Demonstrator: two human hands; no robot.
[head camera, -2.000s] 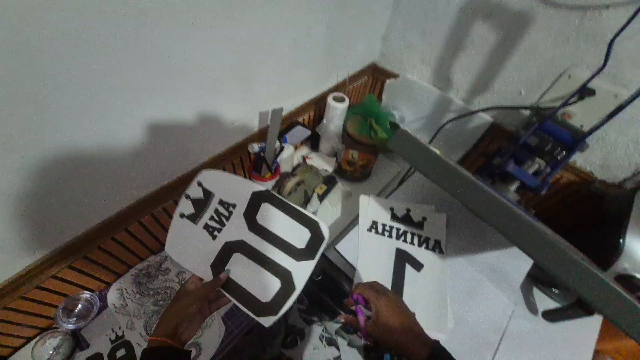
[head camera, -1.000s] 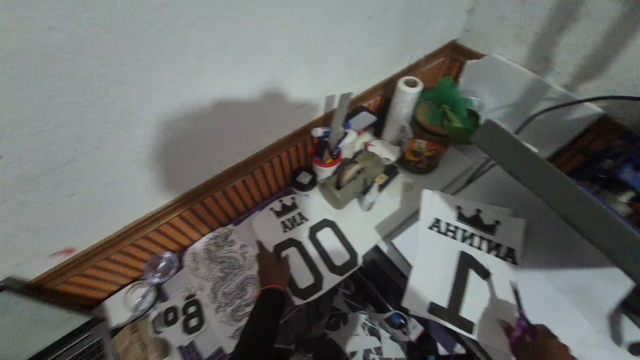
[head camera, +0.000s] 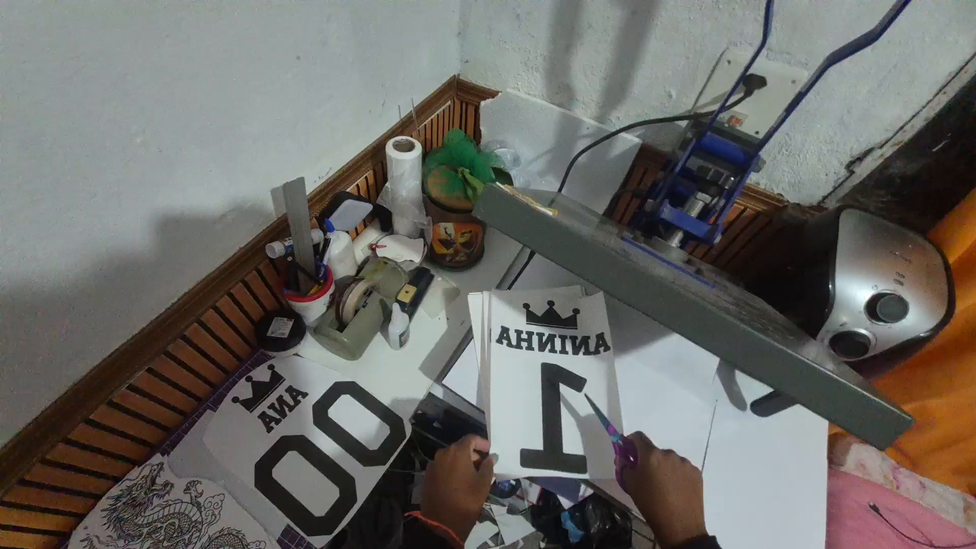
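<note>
My left hand (head camera: 460, 482) pinches the lower left edge of a white printed sheet (head camera: 507, 412) with a black crown, mirrored lettering and a large numeral. More sheets lie behind it. My right hand (head camera: 665, 488) holds purple-handled scissors (head camera: 624, 450), their blades pointing up and left over the sheet's right side. To the left, a cut sheet with a double zero and a crown (head camera: 305, 412) lies flat, overlapping a sheet with a dragon drawing (head camera: 168, 507).
A raised heat press plate (head camera: 686, 320) slants over white paper (head camera: 778, 473) at the right. Behind are a tape dispenser (head camera: 351, 328), a cup of pens (head camera: 311, 301), a white roll (head camera: 404, 183) and a decorated pot (head camera: 455, 240). Scraps (head camera: 511, 526) lie below my hands.
My left hand has let go of the double-zero sheet, which it held up two seconds ago, and has moved right to the numeral sheet. The scissors remain in my right hand.
</note>
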